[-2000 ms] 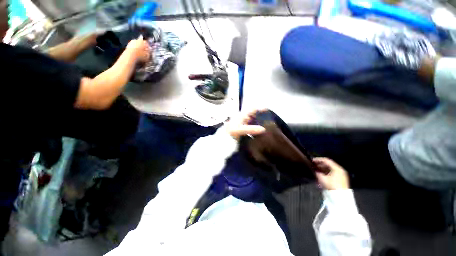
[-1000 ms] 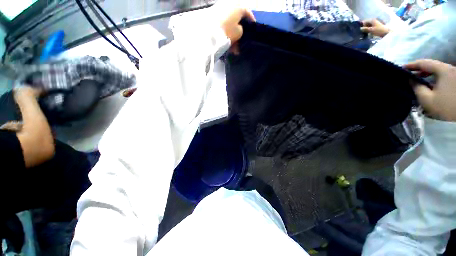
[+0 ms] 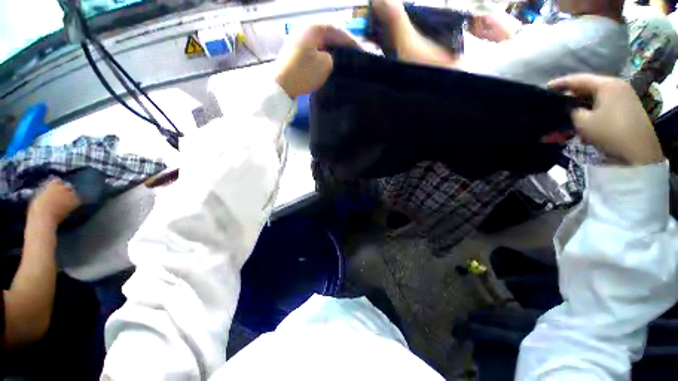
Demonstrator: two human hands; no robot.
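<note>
A plaid garment (image 3: 438, 197) with a plain black upper part (image 3: 438, 115) is stretched out in front of me. My left hand (image 3: 308, 61) grips its upper left corner. My right hand (image 3: 613, 115) grips its upper right corner, with the thumb at the edge. The black part hangs between the hands, and dark checks show below it. The lower end of the garment is blurred against the floor.
A dark blue round tub (image 3: 297, 271) stands on the floor below. At left, another person's hand (image 3: 56, 201) is on a plaid garment (image 3: 97, 160) on a white table (image 3: 111, 238). Another person's sleeve (image 3: 550, 48) is behind my garment. Dark cloth (image 3: 513, 335) lies at lower right.
The view has shifted. The black part is held up and stretched between both hands, where two seconds ago it hung low and folded. More checks show below it.
</note>
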